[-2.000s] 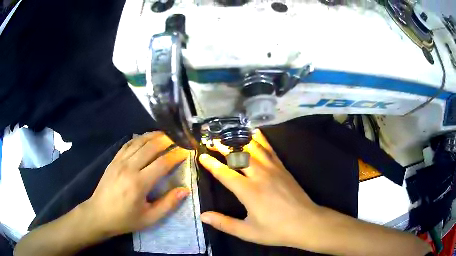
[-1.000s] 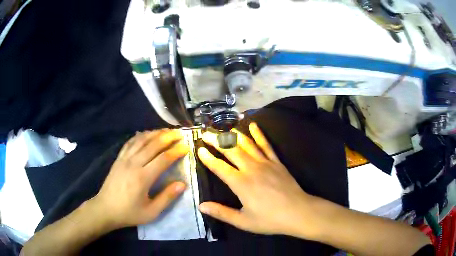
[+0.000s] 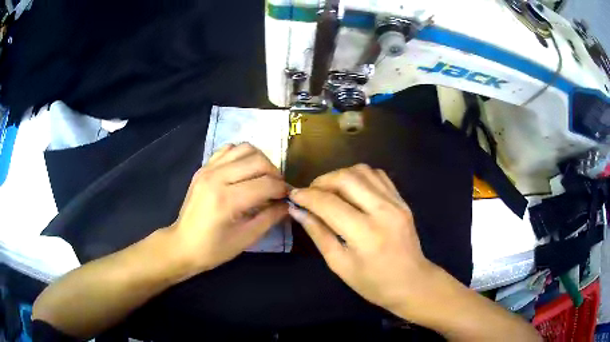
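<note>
A pale grey rectangular patch with stitch lines near its edges lies on the black garment panel, in front of the sewing machine's needle area. My left hand is over the patch, thumb and forefinger pinched at its right edge. My right hand is over the black cloth, its fingertips meeting the left ones. A tiny dark item shows between the fingertips; it is too small to tell what it is. The curled fingers hide the middle of the patch.
The white machine head stands behind the hands, with a yellow piece by the presser foot. Black cloth is piled at left. A black strip, black cut pieces and a red basket are at right.
Both hands have left their flat position by the presser foot, come nearer and closed, fingertips together. The patch's top is now uncovered. The machine head appears higher and further right in view.
</note>
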